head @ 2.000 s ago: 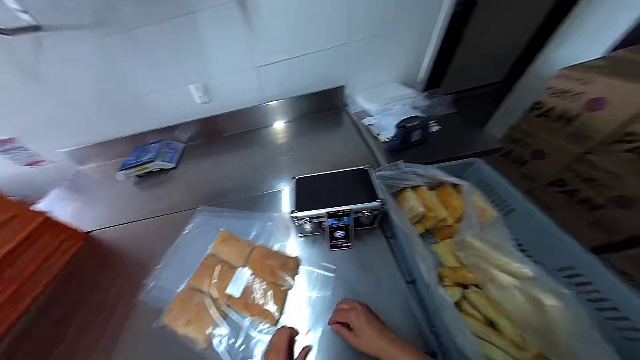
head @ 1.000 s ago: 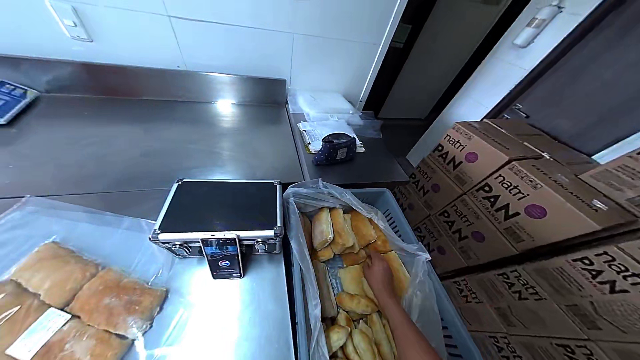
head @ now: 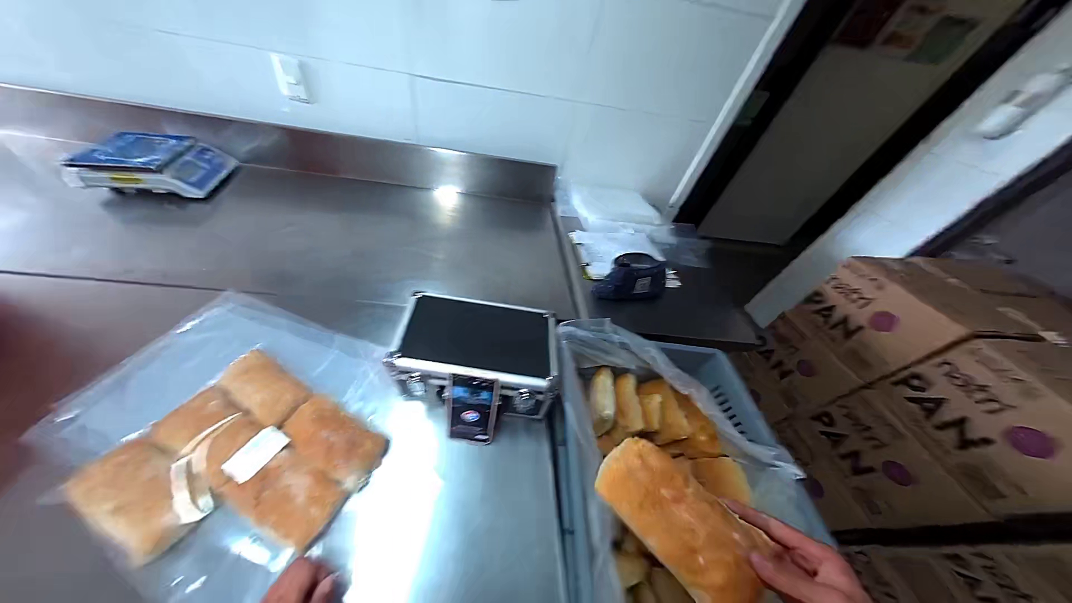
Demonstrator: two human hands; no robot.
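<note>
My right hand (head: 800,557) holds a long golden bread loaf (head: 674,519) above a plastic-lined blue crate (head: 712,360) of bread pieces (head: 653,410). At the bottom edge my left hand (head: 303,581) shows only partly, fingers curled and nothing visible in them, beside a clear plastic bag (head: 251,322) on the steel table. Several square flat breads (head: 335,440) lie in or on that bag, with a white label (head: 255,455) and pale strips on them. A phone (head: 473,409) leans upright against a black and silver case (head: 477,335) between bag and crate.
A blue and white scale (head: 151,163) stands at the back left of the steel table (head: 335,226). A dark blue strap-like item (head: 632,276) and plastic bags (head: 615,205) lie on a dark surface behind the crate. Stacked cardboard boxes (head: 946,394) fill the right side.
My right hand was reaching in among the bread in the crate one second ago; now it holds a loaf above it. My left hand has come back into view at the bottom.
</note>
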